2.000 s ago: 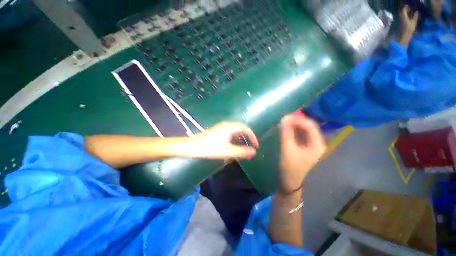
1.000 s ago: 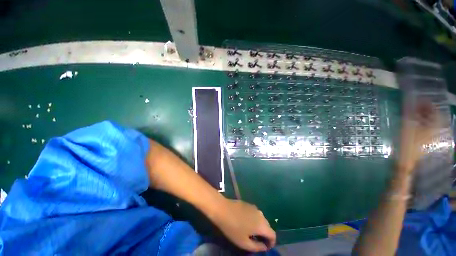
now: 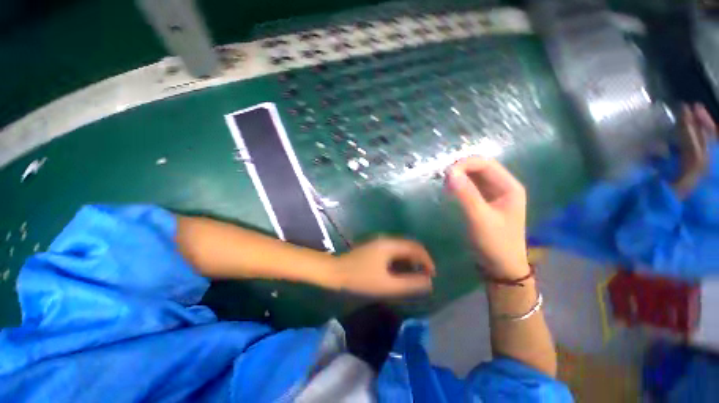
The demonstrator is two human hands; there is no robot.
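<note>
My left hand (image 3: 388, 268) is at the bench's near edge, past the lower end of a long black sheet with a white border (image 3: 277, 175). Its fingers are curled with the thumb; the view is blurred and I cannot tell if something is between them. My right hand (image 3: 490, 206) is raised by the near side of the clear blister tray (image 3: 378, 102), thumb and forefinger close together. Blur hides whether they pinch a small part. The tray holds rows of small dark parts. A thin dark stick-like item (image 3: 334, 220) lies beside the black sheet.
A pale rail (image 3: 102, 100) and a metal post (image 3: 180, 35) run behind the green bench. A greyish stacked tray (image 3: 603, 79) stands at right. Another person's hand (image 3: 694, 146) and blue sleeve are at far right. A red box (image 3: 656, 303) is below. White scraps dot the left.
The view has turned. My right hand has come back from the greyish tray at the far right to the near side of the parts tray. My left hand remains near the black sheet's lower end.
</note>
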